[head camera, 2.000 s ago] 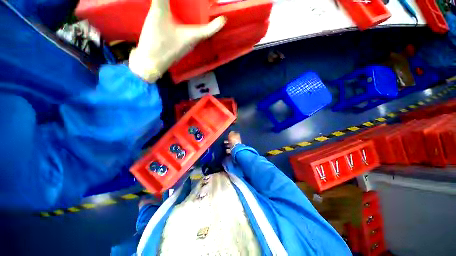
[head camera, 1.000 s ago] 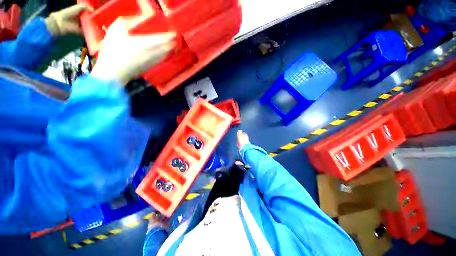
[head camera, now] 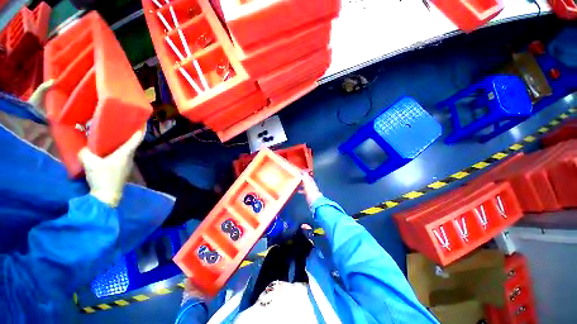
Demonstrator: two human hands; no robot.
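Observation:
An orange-red four-compartment tray [head camera: 239,221] is held at a slant in front of my body. Three pockets each hold a dark figure-eight part cluster [head camera: 231,230]; the upper right pocket is empty. My left hand [head camera: 192,292] is at the tray's lower left end, mostly hidden under it. My right hand [head camera: 309,187] is at its upper right end, with the fingers against the corner. Another orange-red tray [head camera: 303,157] shows partly behind the upper end, beside a white surface with dark parts [head camera: 267,133].
A coworker's gloved hands [head camera: 109,169] hold a tray [head camera: 95,82] at left. Stacked trays [head camera: 285,63] stand on the white bench [head camera: 373,38]. Blue stools [head camera: 408,128] are at right. More trays with silver parts [head camera: 471,221] and a carton [head camera: 455,278] are at lower right.
My right hand has come up to the tray's upper end; it was apart from it before. The coworker's gloved hands have moved left from the stack and now hold a separate tray.

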